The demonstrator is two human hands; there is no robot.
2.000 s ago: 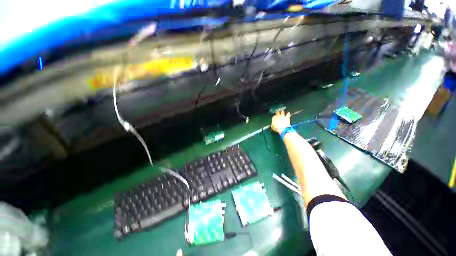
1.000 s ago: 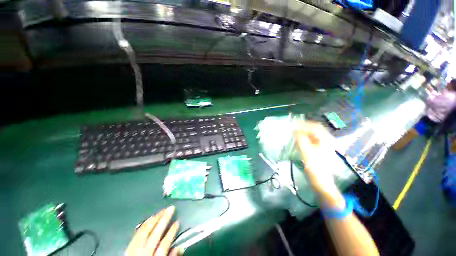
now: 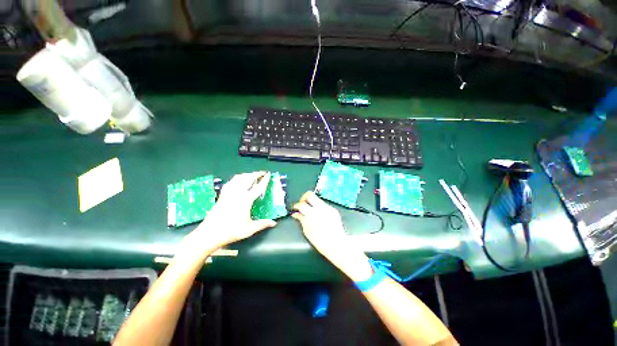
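My left hand grips a green circuit board by its left side, in front of the keyboard; the board looks tilted up. My right hand, with a blue wrist strap, has its fingertips together at the board's lower right corner; a thin dark cable end seems to be between them. Another green board lies left of my left hand. Two more lie to the right, a tilted one and a straight one, each with a black cable.
A black keyboard lies behind the boards. A barcode scanner and white strips lie right. A yellowish square and white rolls are left. A black tray with upright boards is below left. A dark mat is far right.
The view has swung left and down. My right hand has moved from the right side to the board in the middle. My left hand has taken hold of that board.
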